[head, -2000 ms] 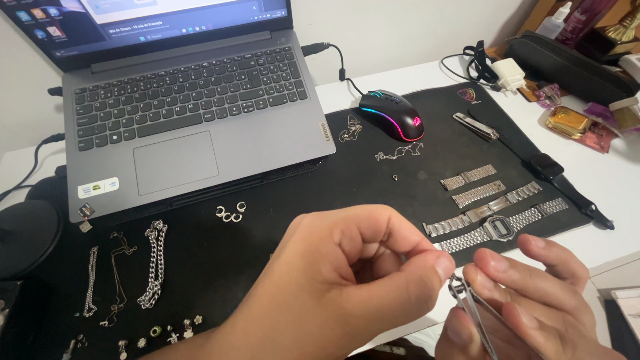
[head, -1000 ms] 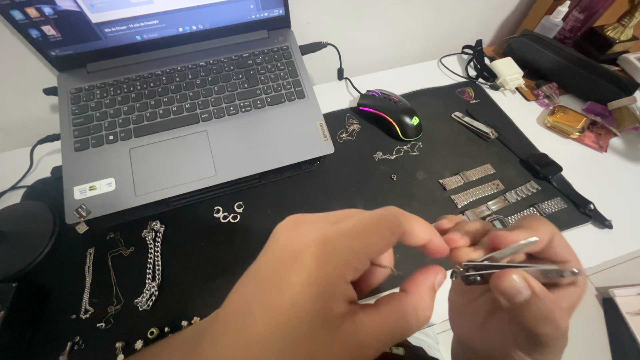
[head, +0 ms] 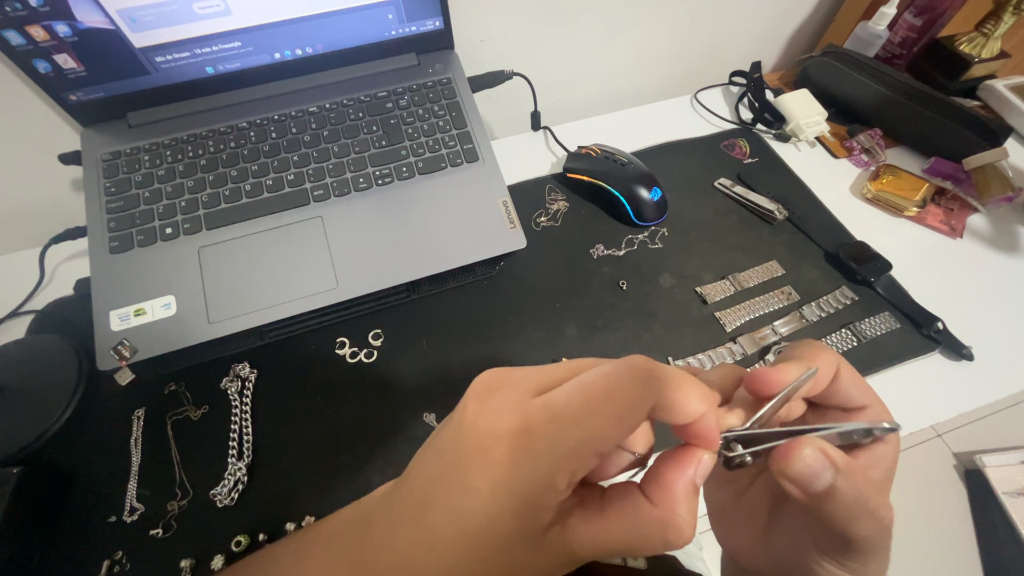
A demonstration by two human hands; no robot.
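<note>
My right hand [head: 808, 472] grips a metal nail clipper [head: 808, 436], its lever swung up at an angle from the body. The thumb and index finger of my left hand [head: 592, 448] meet at the clipper's left end; whatever they pinch there is too small to identify. A thin dark piece of wire or chain [head: 628, 452] shows by the left hand's curled fingers. Past my hands lie several metal watch bands [head: 756, 308], and another nail clipper [head: 750, 200] rests farther back on the black desk mat [head: 512, 320].
A grey laptop [head: 264, 272] stands at the left and a lit mouse [head: 616, 184] behind the mat's middle. Chains [head: 236, 436], hoop earrings [head: 360, 348] and small charms [head: 240, 544] lie at the left. A black smartwatch [head: 864, 260] crosses the mat's right edge.
The clipper has turned from pointing down toward the lower right to lying nearly level, and its lever now stands apart from the body. My right fingers have curled in behind it.
</note>
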